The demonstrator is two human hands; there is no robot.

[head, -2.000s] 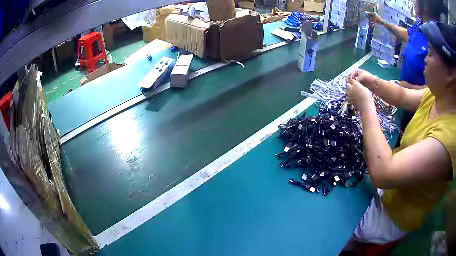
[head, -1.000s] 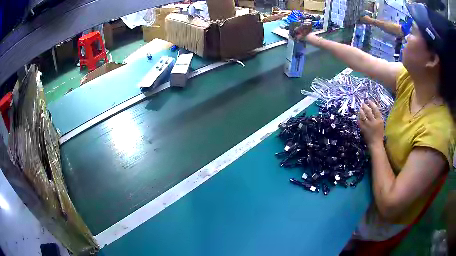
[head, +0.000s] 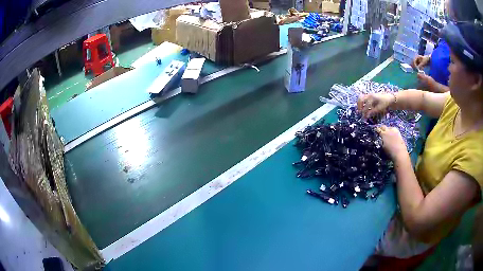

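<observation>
Neither of my hands is in the picture. A retail box (head: 296, 71), pale blue and white with a dark picture, stands upright on the dark green conveyor belt (head: 212, 124), its grey-brown flap raised. More upright retail boxes (head: 375, 43) stand farther back on the belt. A heap of USB charging cables (head: 344, 159) with black ends and small metal plugs lies on the teal bench (head: 254, 227). Their white leads (head: 347, 92) lie behind. A neighbouring worker in yellow has both hands at the heap.
Cardboard padding (head: 45, 169) stands at the left edge. Two loose cartons (head: 191, 75) lie on the far bench, near a brown corrugated carton (head: 249, 41). A red stool (head: 98, 54) stands behind. Another person's blue sleeve (head: 440, 62) is at the upper right, beside stacked boxes.
The nearest retail box has moved left and closer along the belt. The neighbour's arm reached to it a second ago and is now back at the cables. More boxes show behind.
</observation>
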